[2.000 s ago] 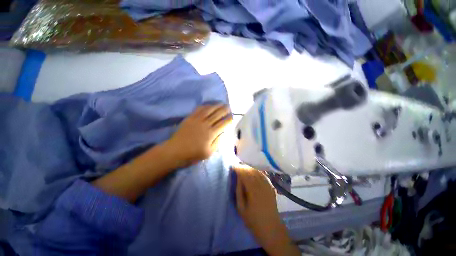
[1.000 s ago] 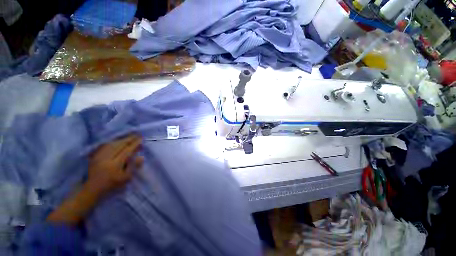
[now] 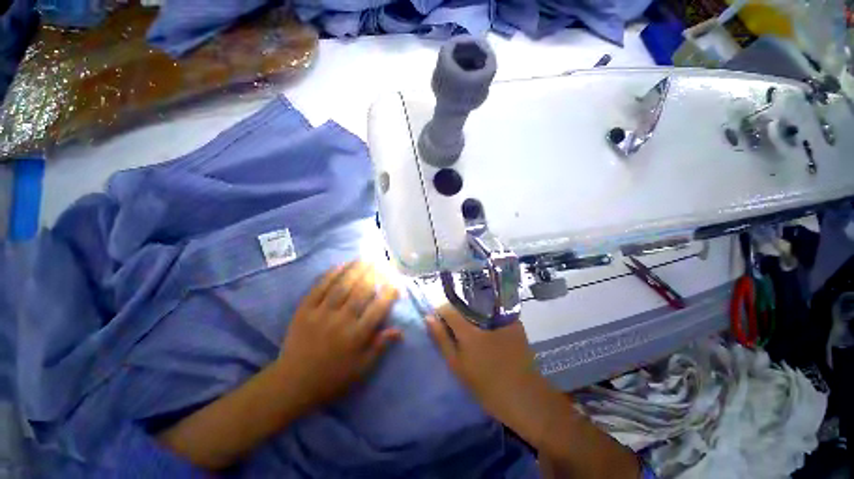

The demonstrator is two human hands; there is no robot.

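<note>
A light blue shirt body (image 3: 215,309) lies spread left of and in front of the sewing machine head (image 3: 562,168). A small white label (image 3: 277,247) shows on it. My left hand (image 3: 342,318) lies on the cloth just left of the needle area, its fingers in the bright light. My right hand (image 3: 478,351) is below the machine head at the cloth's right edge, with its fingertips near the presser foot; metal fittings (image 3: 494,281) cover part of it. The needle tip is lost in glare. I cannot tell exactly how the fingertips grip the cloth.
A plastic-wrapped brown package (image 3: 187,79) lies at the back left, beside blue cloth (image 3: 412,14). Thread snips (image 3: 655,283) lie on the machine bed. Red and green scissors (image 3: 744,304) hang at the right table edge, near a white ruffled bundle (image 3: 721,412) below.
My left hand has moved right across the cloth to the needle area. My right hand has come into view under the machine head. The view is closer to the machine, and the label now shows tilted.
</note>
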